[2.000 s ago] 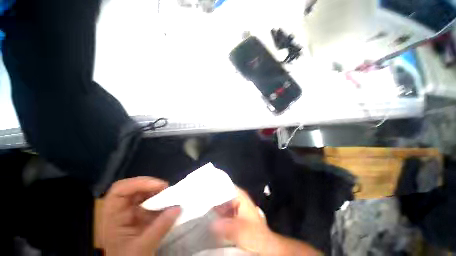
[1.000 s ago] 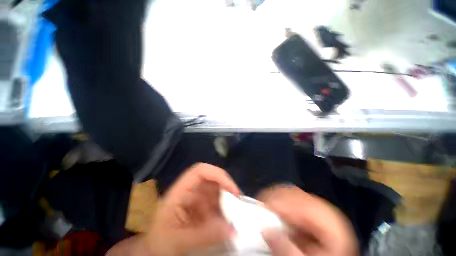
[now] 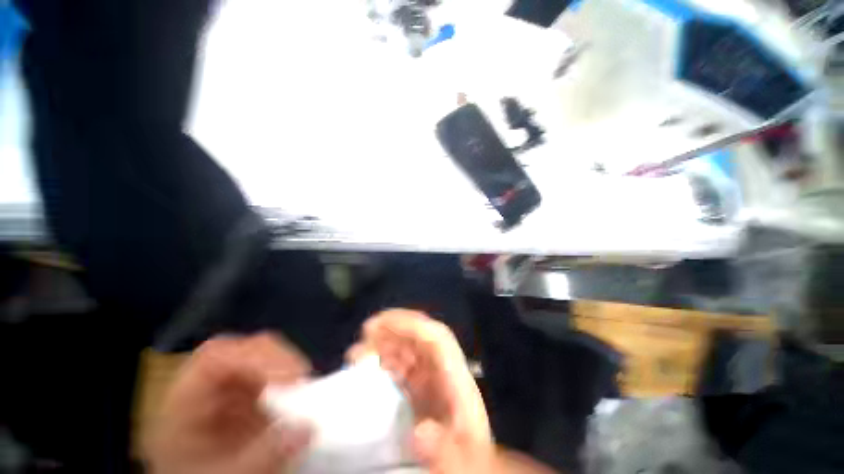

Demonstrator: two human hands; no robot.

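Observation:
A white slip or piece of cloth (image 3: 356, 421) is held between both hands above my lap; it is blurred, and I cannot tell which. My left hand (image 3: 222, 403) grips its left side, thumb on top. My right hand (image 3: 435, 393) grips its right side with bent fingers. Both hands are blurred and partly cut off by the bottom edge. A black garment (image 3: 111, 139) lies over the left of the table and hangs over the front edge, its greyer end band (image 3: 217, 278) left of and above the hands.
A phone (image 3: 488, 162) lies on the white table (image 3: 324, 120), with a small black heap (image 3: 523, 123) beside it. Pink-handled snips (image 3: 652, 170) lie to the right. A wooden bench (image 3: 666, 343) and grey cloth (image 3: 648, 435) are below right. Dark cloth (image 3: 546, 370) lies right of my hands.
The view has shifted. The white piece was stretched between my hands, then bunched closer; now it shows broader again, with my right hand more upright. The garment still hangs at the left.

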